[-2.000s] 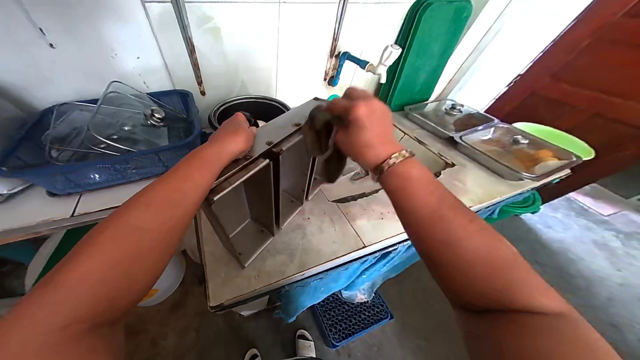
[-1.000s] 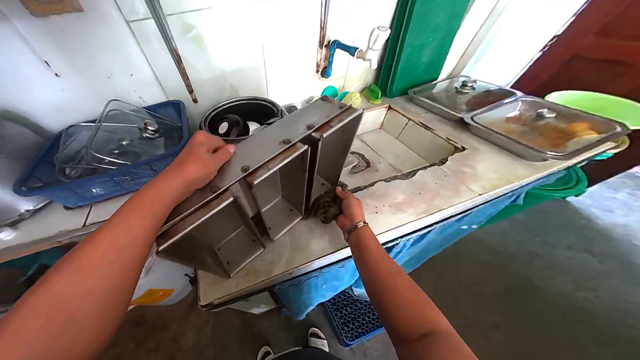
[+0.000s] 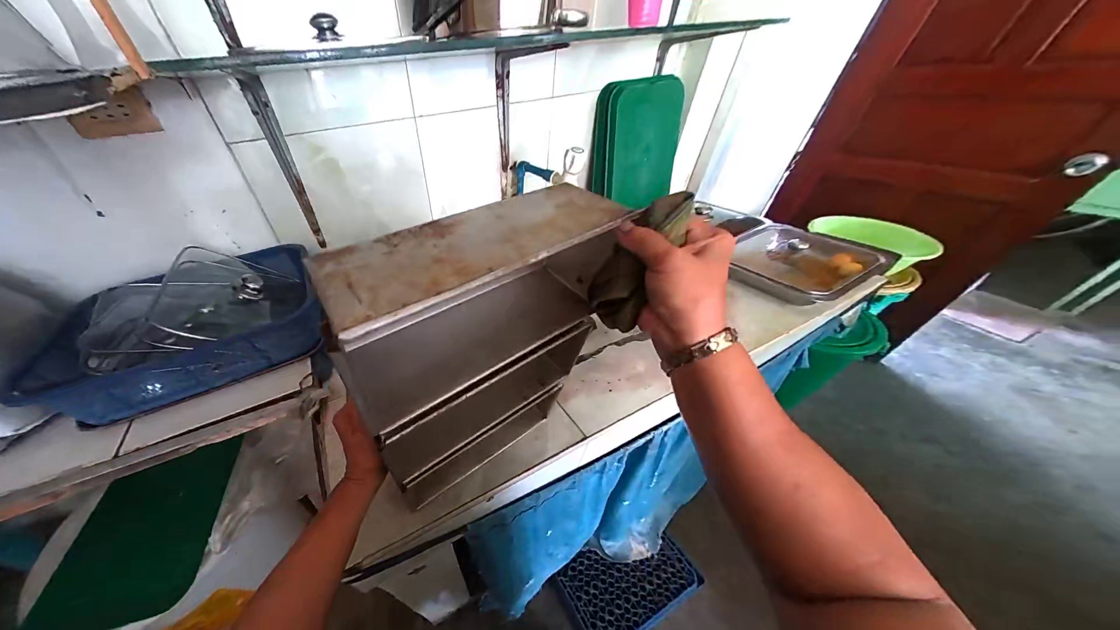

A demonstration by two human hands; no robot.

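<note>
A set of joined metal loaf pans [image 3: 472, 350] stands tilted on its side on the tiled counter, its openings toward me and its stained outer wall on top. My left hand [image 3: 357, 442] supports it at the lower left edge, the fingers partly hidden behind the metal. My right hand [image 3: 682, 271] is at the upper right corner, closed on a dark, crumpled cloth [image 3: 623, 284] that lies against the pan's edge. A bracelet [image 3: 700, 350] circles the right wrist.
A blue plastic basket [image 3: 175, 376] with glass lids is at left. A lidded steel food tray [image 3: 801, 262] and a green basin [image 3: 875, 236] stand at right. Green boards [image 3: 643, 140] lean by the tap. A glass shelf [image 3: 455, 45] hangs above; a blue curtain [image 3: 569, 516] hangs below.
The joined pans have been turned so one long outer side faces up. My right hand has moved with the cloth from the pans' lower side to the upper right corner; my left hand is now low. The view has shifted.
</note>
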